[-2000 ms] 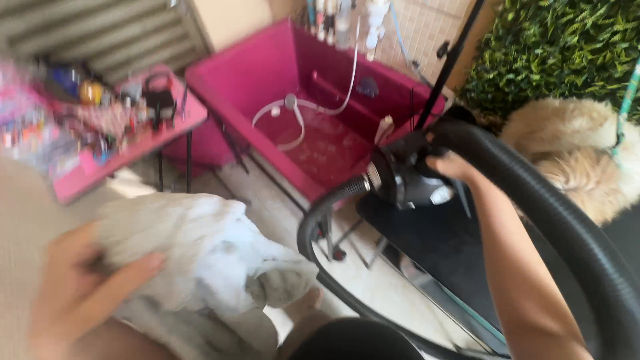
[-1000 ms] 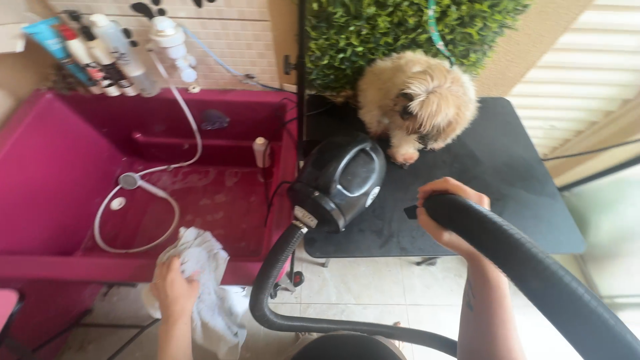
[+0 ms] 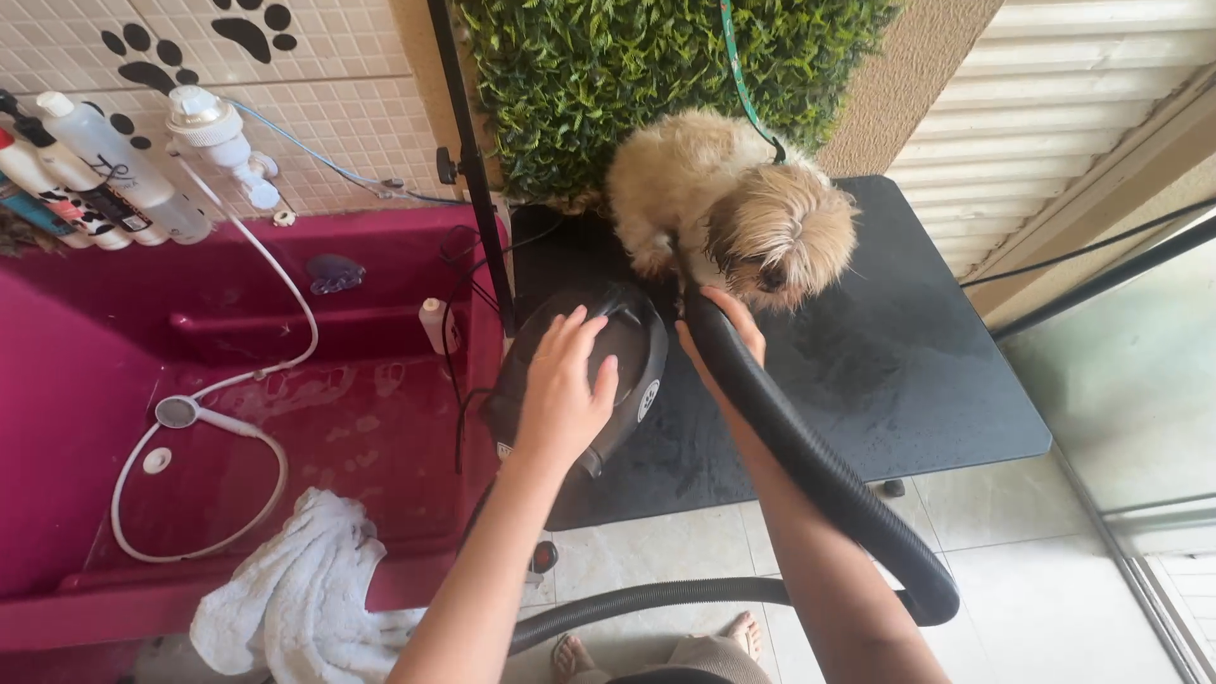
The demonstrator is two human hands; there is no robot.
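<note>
A black pet dryer (image 3: 622, 370) rests on the black grooming table (image 3: 912, 380), at its left end. On top of the dryer lies my left hand (image 3: 570, 385), fingers spread, holding nothing. My right hand (image 3: 727, 328) grips the black ribbed dryer hose (image 3: 807, 456) near its nozzle end, which is beside the dog's chest. The damp tan and white dog (image 3: 731, 209) sits at the table's back edge with its head lowered, tethered by a green patterned grooming loop (image 3: 736, 76). A white towel (image 3: 304, 589) hangs over the front rim of the tub.
The magenta tub (image 3: 332, 380) on the left holds a white shower head (image 3: 178, 411) with its hose and a small white bottle (image 3: 437, 325). Several bottles (image 3: 104, 161) stand on its back rim. A black upright post (image 3: 475, 180) rises between tub and table. Artificial greenery (image 3: 579, 85) covers the wall.
My left hand has let go of the towel, now over the tub rim, and moved onto the dryer. My right hand has brought the hose end close to the dog, whose head has moved.
</note>
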